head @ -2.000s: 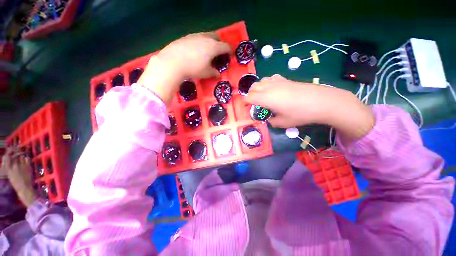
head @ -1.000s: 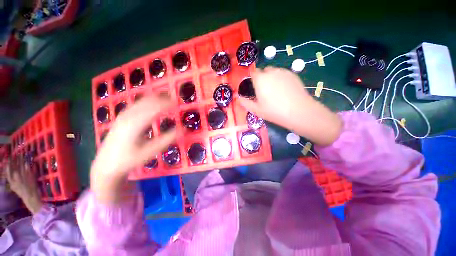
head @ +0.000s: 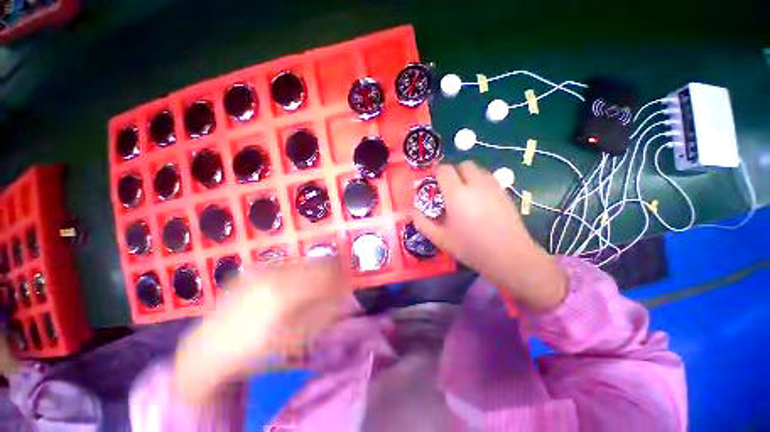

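Note:
A red compartment tray (head: 338, 126) lies in front of me, holding rows of round black watch heads. Two watches at its right edge have lit red-and-white faces, the upper one (head: 421, 146) and the lower one (head: 429, 197). My right hand (head: 477, 221) is at the tray's right edge, its fingers touching or just beside the lower lit watch; a firm grip cannot be made out. My left hand (head: 274, 316) is blurred over the tray's front edge; what its fingers hold cannot be told. White charging pucks, one of them near the upper lit watch (head: 465, 139), lie right of the tray.
White cables run from the pucks past a black pad (head: 608, 116) with a small red light to a white multi-port charger (head: 709, 126). Another red tray (head: 63, 278) stands at the far left, with a person's sleeve (head: 51, 396) below it. Blue floor shows at lower right.
My left hand has moved right and down to the tray's front edge. My right hand has moved down along the tray's right edge. The upper watch there now shows a lit face.

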